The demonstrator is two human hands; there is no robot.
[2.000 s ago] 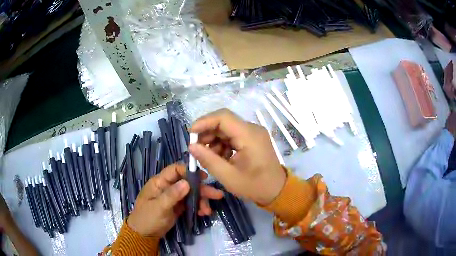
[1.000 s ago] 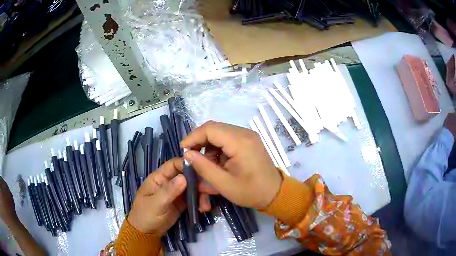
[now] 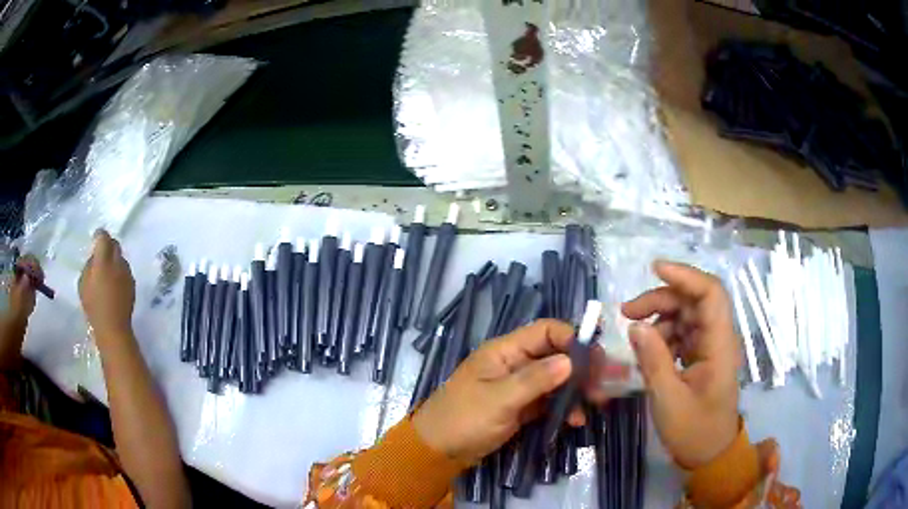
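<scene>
My left hand (image 3: 498, 393) grips a black barrel (image 3: 569, 383) with a short white tip showing at its upper end. My right hand (image 3: 687, 368) is just right of it, apart from the barrel, with thumb and fingers spread and nothing visible between them. Loose black barrels (image 3: 622, 452) lie under and around my hands. A slanting row of black barrels with white tips (image 3: 289, 308) lies to the left. A fanned pile of white rods (image 3: 811, 308) lies at the right.
A chipped painted metal upright (image 3: 523, 119) stands behind the work area before a clear bag of white rods (image 3: 448, 109). A dark heap of tubes (image 3: 796, 109) lies on brown paper (image 3: 697, 169). Another person's arm (image 3: 134, 388) reaches in at the left, by a clear plastic bag (image 3: 134, 139).
The view has turned left, so things sit further right. My right hand has let go of the white rod and moved off the barrel. The white tip now stands exposed above my left fingers.
</scene>
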